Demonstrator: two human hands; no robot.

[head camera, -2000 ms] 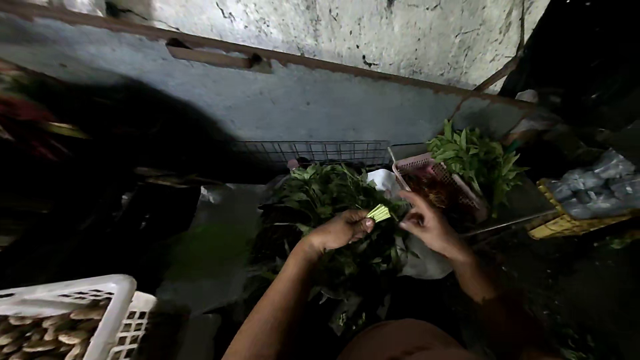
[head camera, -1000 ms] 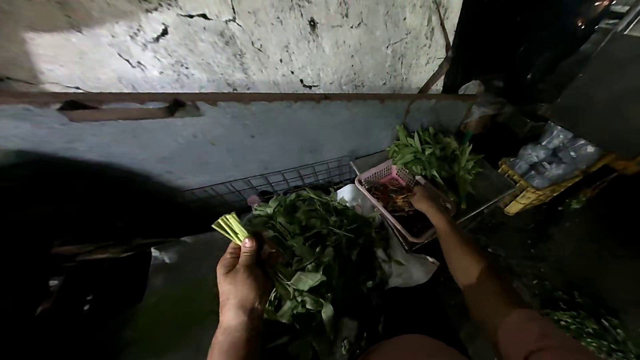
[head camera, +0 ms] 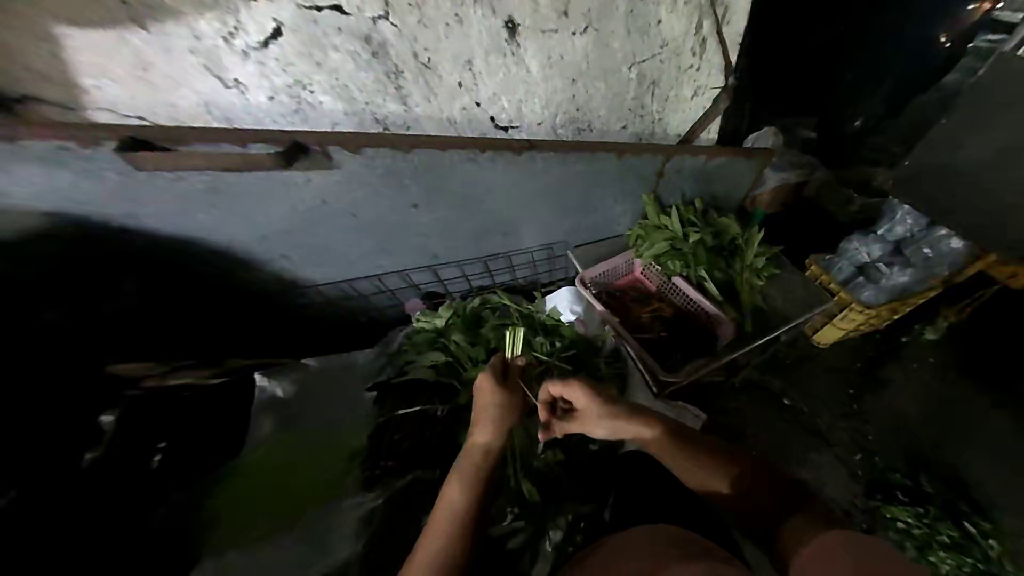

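Observation:
My left hand (head camera: 498, 396) grips a bunch of leafy greens, its pale cut stems (head camera: 514, 342) pointing up above the fist. Close at its right, my right hand (head camera: 578, 410) pinches a thin strand (head camera: 528, 392), probably a rubber band or tie, that stretches to the bunch. Under and behind both hands lies a heap of loose leafy greens (head camera: 456, 332). Right of the heap, a pink plastic basket (head camera: 596, 276) holds reddish-brown thin pieces, too dark to name exactly. The leaves of the held bunch hang below my left hand, partly lost in shadow.
Another pile of greens (head camera: 700, 248) lies behind the basket on a tray (head camera: 788, 308). Farther right, a yellow crate (head camera: 860, 320) carries clear plastic bags (head camera: 896, 252). A wire rack (head camera: 472, 272) stands along the painted wall (head camera: 448, 200). More greens (head camera: 944, 520) lie at the lower right.
My right hand has left the pink basket and come back beside my left hand, with a thin strand. My left hand has moved right, over the heap, still holding the bunch.

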